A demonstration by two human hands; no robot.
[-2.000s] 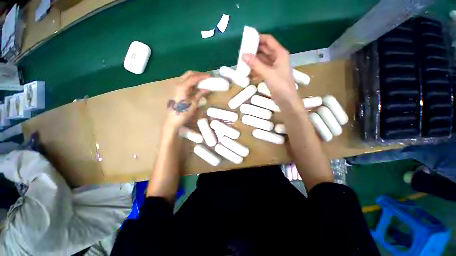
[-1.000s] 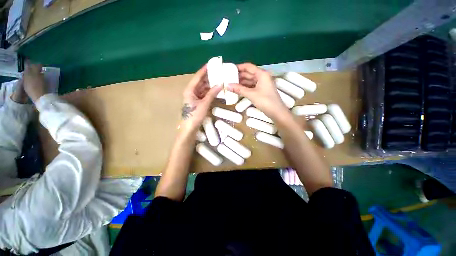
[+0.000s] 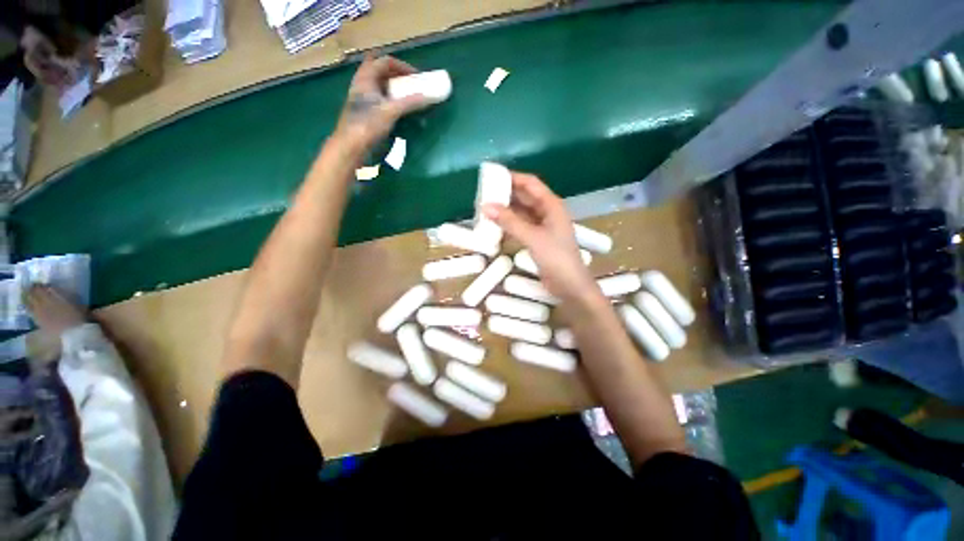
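My left hand (image 3: pixel 372 104) is stretched out over the green belt and holds a white case (image 3: pixel 421 86) seen edge-on. My right hand (image 3: pixel 531 217) is above the near edge of the belt and holds a white piece (image 3: pixel 495 184), upright; I cannot tell if it is a sticker sheet or a case part. Many loose white pill-shaped cases (image 3: pixel 453 316) lie on the brown bench top (image 3: pixel 349 301) below my hands. A reddish-marked patch (image 3: pixel 465 331) shows partly between them.
Black-filled parts trays (image 3: pixel 777 248) stand at right beside a grey metal upright (image 3: pixel 761 95). White paper scraps (image 3: pixel 395 153) lie on the green belt (image 3: pixel 243 137). A neighbour's sleeve (image 3: pixel 116 423) and hand are at left. A blue stool (image 3: pixel 861 491) stands lower right. Papers lie on the far bench.
My hands have moved apart. My left hand has reached forward and left over the belt with a case. My right hand stays near the bench edge with a white piece. The view has shifted.
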